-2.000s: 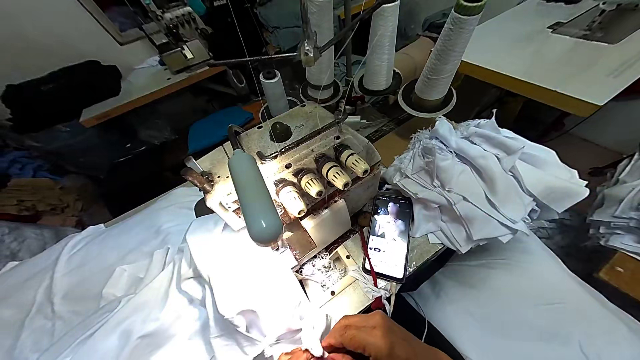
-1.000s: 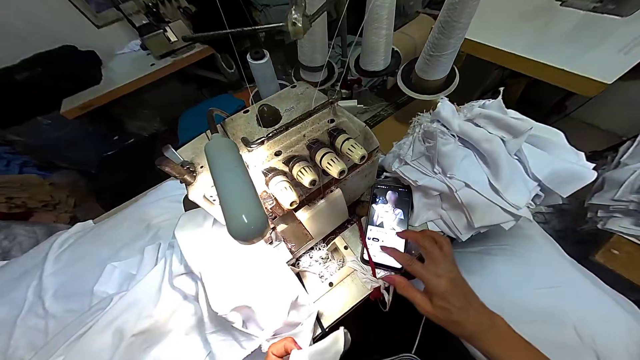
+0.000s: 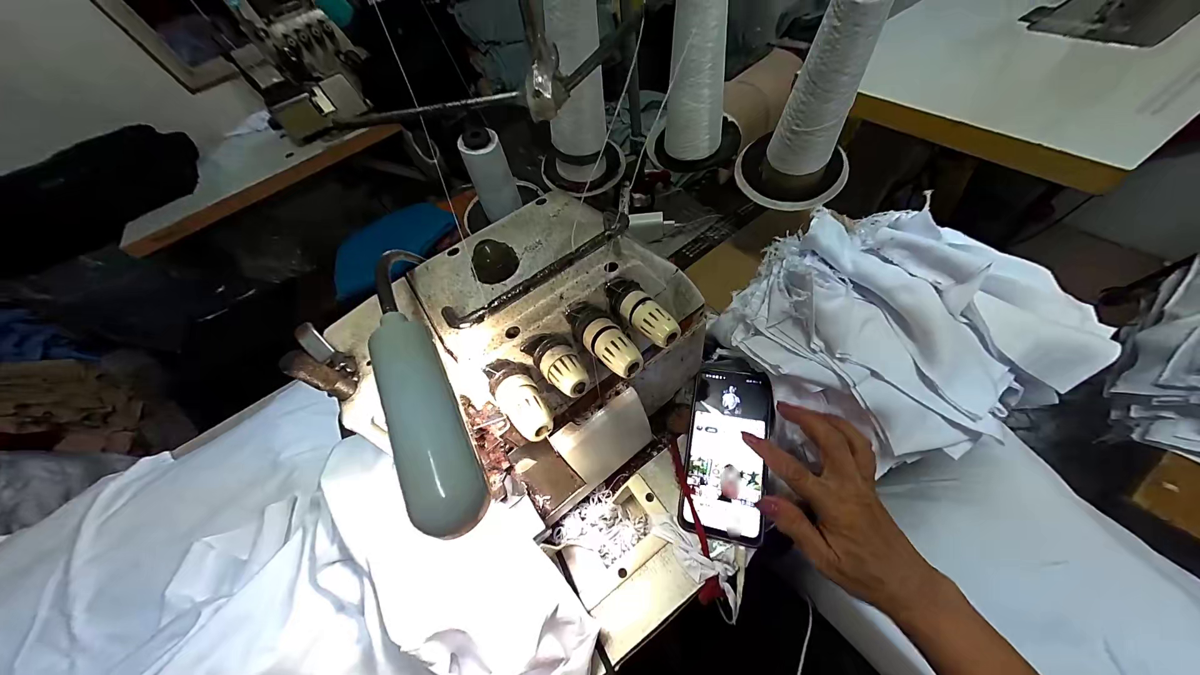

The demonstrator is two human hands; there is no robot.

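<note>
My right hand (image 3: pixel 839 506) is spread over the right side of a lit smartphone (image 3: pixel 727 455), its index fingertip at the screen and its thumb by the lower edge. The phone leans against the right end of an overlock sewing machine (image 3: pixel 562 272), with a red cord (image 3: pixel 689 497) across its left edge. White fabric (image 3: pixel 450 581) lies under the machine's grey-green lamp (image 3: pixel 427 427). Cream tension dials (image 3: pixel 605 342) line the machine's front, and thread scraps (image 3: pixel 600 525) lie below them. My left hand is out of view.
A pile of cut white fabric pieces (image 3: pixel 900 319) stands right of the phone. Thread cones (image 3: pixel 830 84) rise behind the machine. A white table (image 3: pixel 1012 94) with a yellow edge is at the back right, and another sewing machine (image 3: pixel 309 66) at the back left.
Two seconds ago my right hand was at the fabric near the bottom edge; one second ago it was at the phone, where it remains. The fingers of my left hand have left the view. The phone's screen content has moved.
</note>
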